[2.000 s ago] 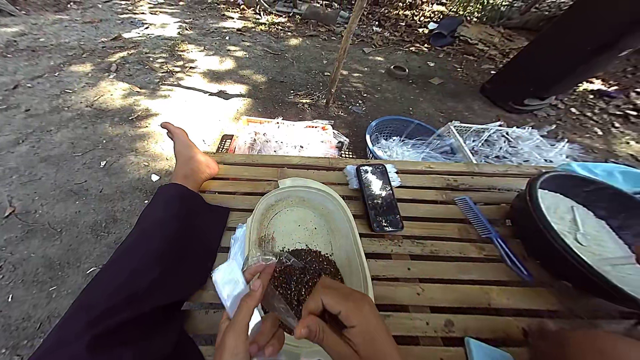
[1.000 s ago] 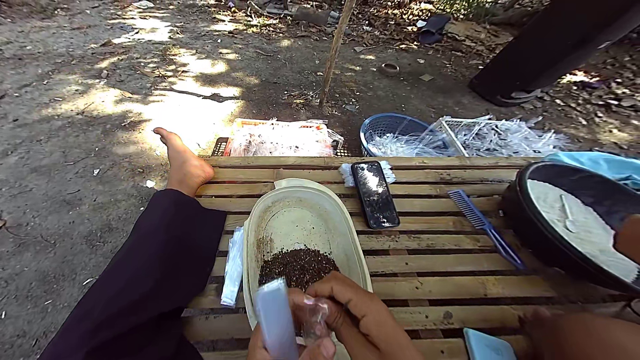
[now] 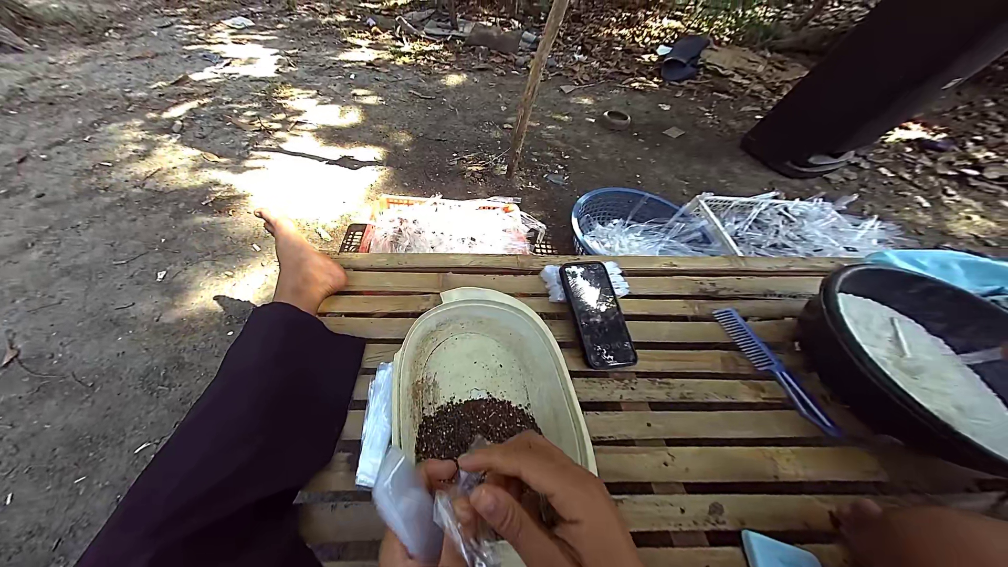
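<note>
A small clear plastic bag [image 3: 461, 524] is pinched between both my hands at the near end of a cream oval plastic tub [image 3: 583, 421]. My left hand [image 3: 429, 504] also holds a stack of flat translucent plastic bags [image 3: 405, 504]. Thumb and forefinger of my right hand [image 3: 543, 504] grip the small bag. Dark, coarse granules [image 3: 472, 421] lie in the tub just beyond my fingers. More flat plastic bags [image 3: 375, 433] rest along the tub's left side. My fingers hide part of the bag, and its contents cannot be made out.
On the bamboo slat bench [image 3: 709, 465] are a phone [image 3: 598, 315], a blue comb [image 3: 776, 370], a light-blue object [image 3: 776, 550] and a black basin of white powder [image 3: 906, 346]. Another person's hand [image 3: 913, 531] is at lower right. Beyond stand an orange crate [image 3: 449, 224] and blue basket [image 3: 622, 206].
The stack of bags in my left hand has swung left from upright before the tub, showing the small bag between my fingers. The other person's hand near the basin has left view.
</note>
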